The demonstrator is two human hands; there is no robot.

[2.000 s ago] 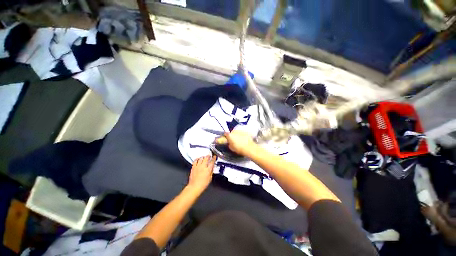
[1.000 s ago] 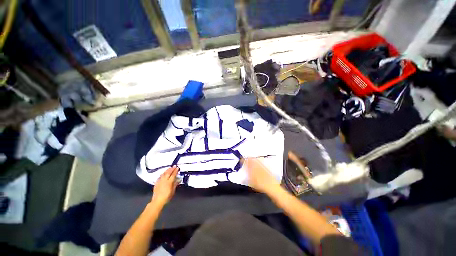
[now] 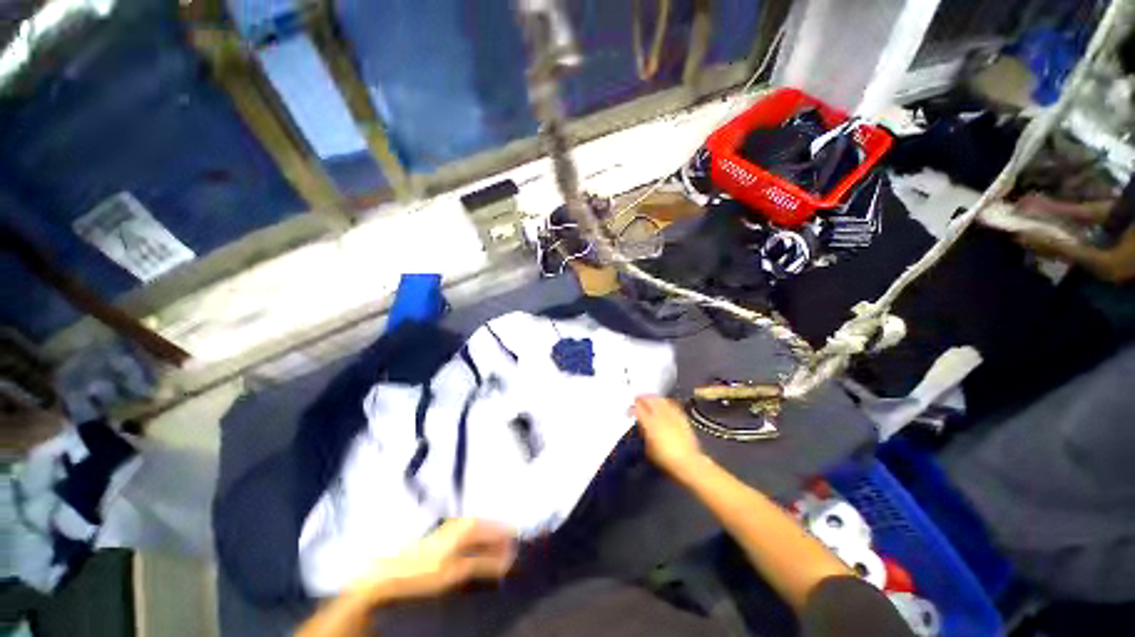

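The white garment piece with dark navy stripes (image 3: 498, 411) lies rumpled over dark cloth on the grey ironing table (image 3: 797, 436). My right hand (image 3: 666, 433) has its fingertips closed on the garment's right edge. My left hand (image 3: 467, 554) is blurred at the garment's near edge; its fingers look curled, but I cannot tell whether they grip cloth. The steam iron (image 3: 737, 411) rests on the table just right of my right hand, with neither hand on it. Its pale hose (image 3: 865, 330) runs up from it.
A blue block (image 3: 416, 300) is at the table's far edge. A red basket (image 3: 797, 199) with dark pieces stands at the far right, a blue basket (image 3: 927, 548) with white cones at the near right. A small box (image 3: 493, 214) is on the sill. Another person's arm (image 3: 1058, 237) shows at right.
The iron left my right hand and now rests on the table. The garment has shifted and turned, with its striped band no longer flat in front. The view has swung right.
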